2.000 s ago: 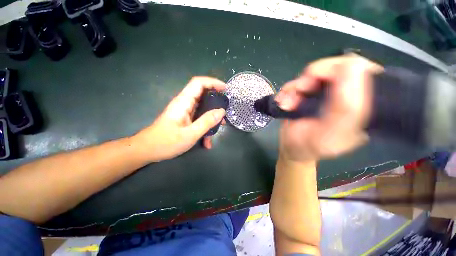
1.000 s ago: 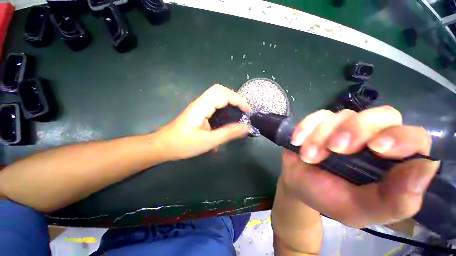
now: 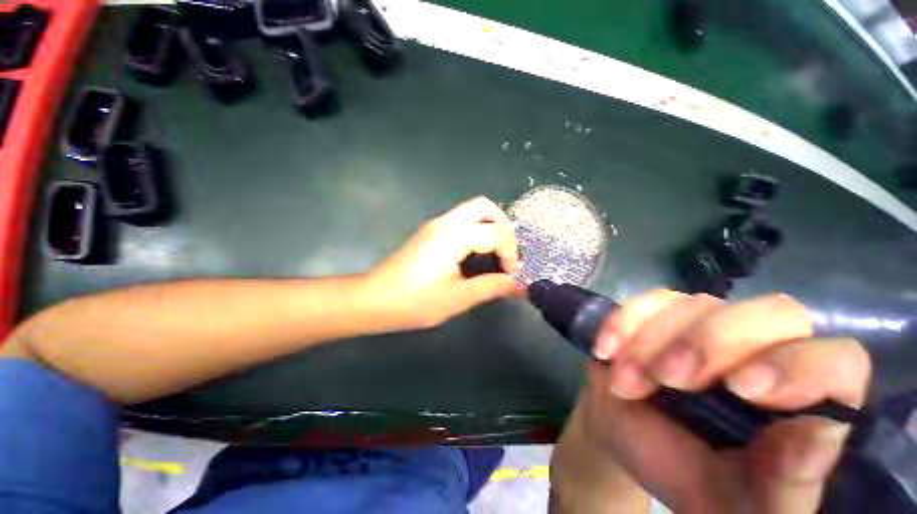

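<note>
My left hand (image 3: 437, 266) holds a small black plastic housing (image 3: 481, 264), mostly hidden by the fingers, at the left edge of the screw dish. My right hand (image 3: 714, 371) is wrapped around a black electric screwdriver (image 3: 575, 309), its tapered nose pointing left at the housing. The bit and any screw at the contact point are too small to make out. The round silver-grey screw dish (image 3: 559, 239) is dotted with small screws and lies just beyond both hands.
Loose black housings (image 3: 129, 179) lie at left and upper left, with more (image 3: 739, 236) at right. An orange-red tray (image 3: 35, 151) stands at far left. Scattered screws lie beyond the dish. A white-edged rail (image 3: 603, 78) crosses the back. The worn bench edge (image 3: 332, 427) is nearest me.
The view has shifted left, showing more of the tray. Both hands still hold the housing and screwdriver. Since the first frame, the screwdriver has swung so its rear points down and right.
</note>
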